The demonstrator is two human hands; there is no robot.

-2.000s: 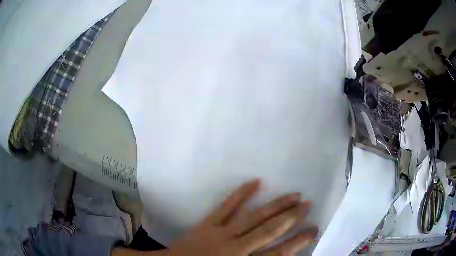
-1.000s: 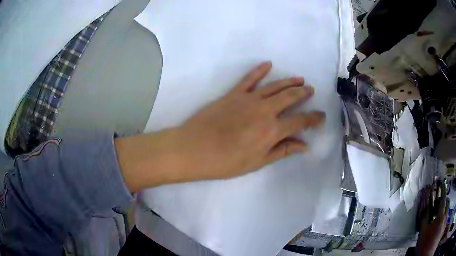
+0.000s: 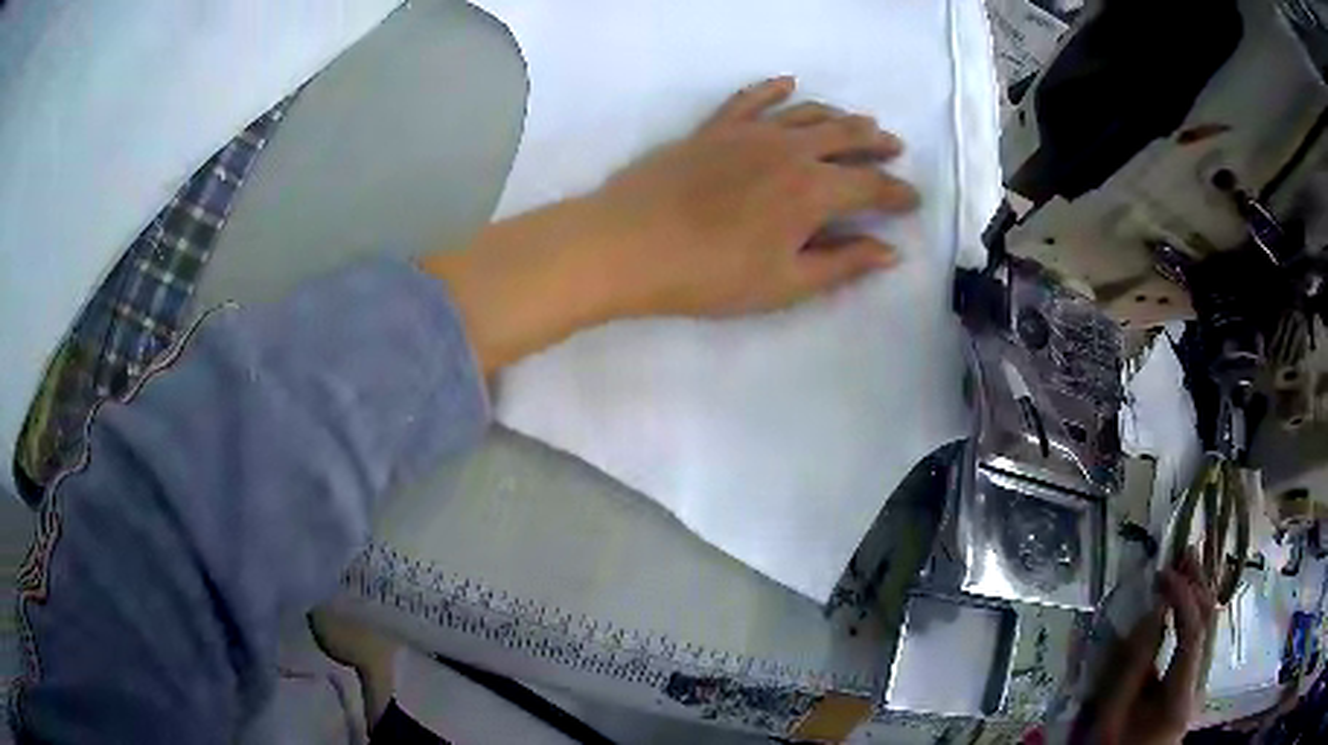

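A white shirt panel lies over the machine table, its straight right edge along the needle area and its lower end tapering to a point. My left hand lies flat on the panel with fingers spread. My right hand is at the lower right, partly cut off by the bottom edge, its fingertips by the loop handles of the scissors; whether it grips them is unclear. The shiny metal folder plate is uncovered beside the panel's lower end.
The cream machine head with dark parts fills the upper right. A plaid cloth lies at the left edge under more white cloth. Ruler marks run along the front table edge. White scraps lie near the scissors.
The panel and my left hand have moved up, away from me, uncovering the front table edge and metal plate. My right hand has come into view at the lower right and shifted left.
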